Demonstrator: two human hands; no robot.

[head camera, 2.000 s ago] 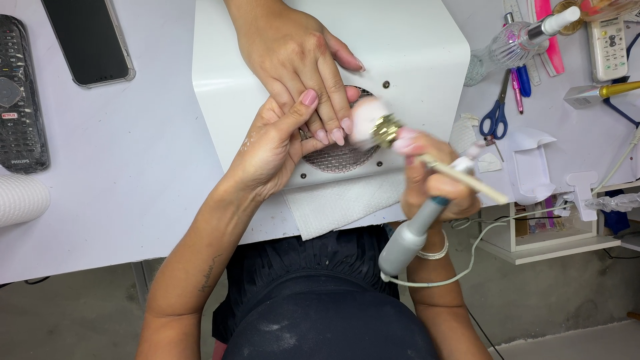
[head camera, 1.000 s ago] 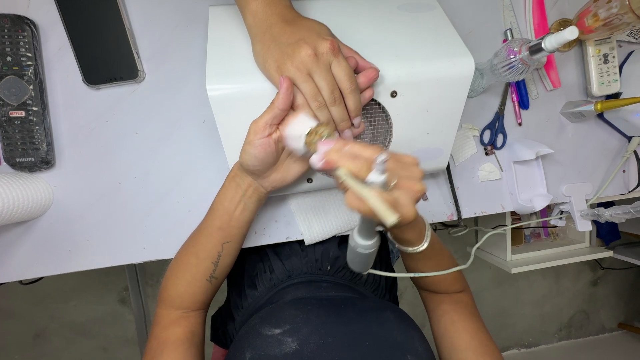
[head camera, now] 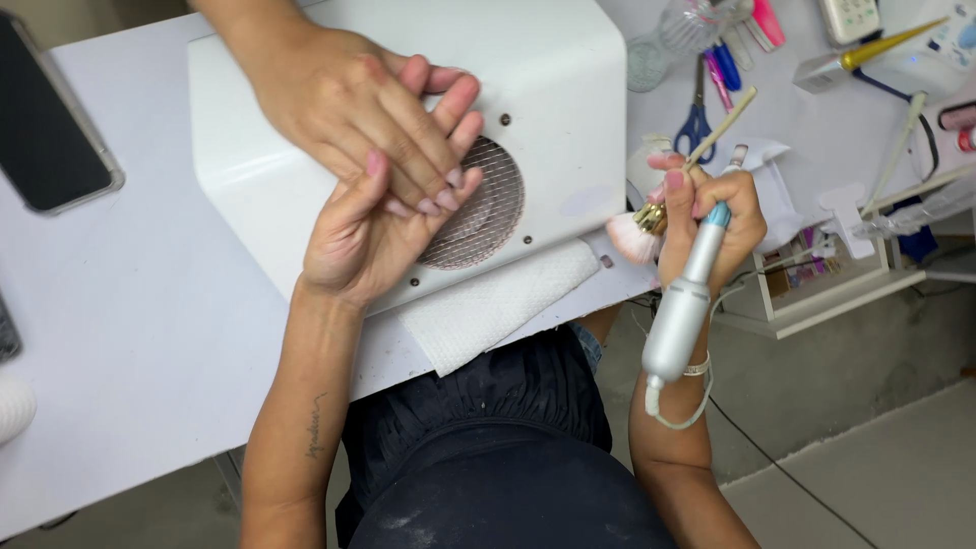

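Observation:
My left hand [head camera: 366, 229] is palm up under another person's hand [head camera: 358, 107], supporting its fingers above the round mesh grille [head camera: 488, 206] of a white nail dust collector [head camera: 564, 91]. Off the collector's right side, my right hand [head camera: 709, 206] holds a soft dusting brush [head camera: 639, 235] with a gold ferrule and pale handle, its pinkish bristles pointing left. The same hand also holds a silver electric nail drill handpiece [head camera: 679, 320] with a cord at its lower end. A folded white paper towel [head camera: 496, 305] lies along the collector's front edge.
Blue-handled scissors [head camera: 694, 133], pens [head camera: 724, 69] and a glass bottle [head camera: 698, 27] lie or stand to the right. A white drawer unit [head camera: 831, 293] is below them. A smartphone [head camera: 46, 122] rests at the left, near a white roll [head camera: 14, 408].
My right hand has moved right, away from the other person's fingers, with the brush and handpiece. My left hand stays under that person's hand. The view has shifted and tilted.

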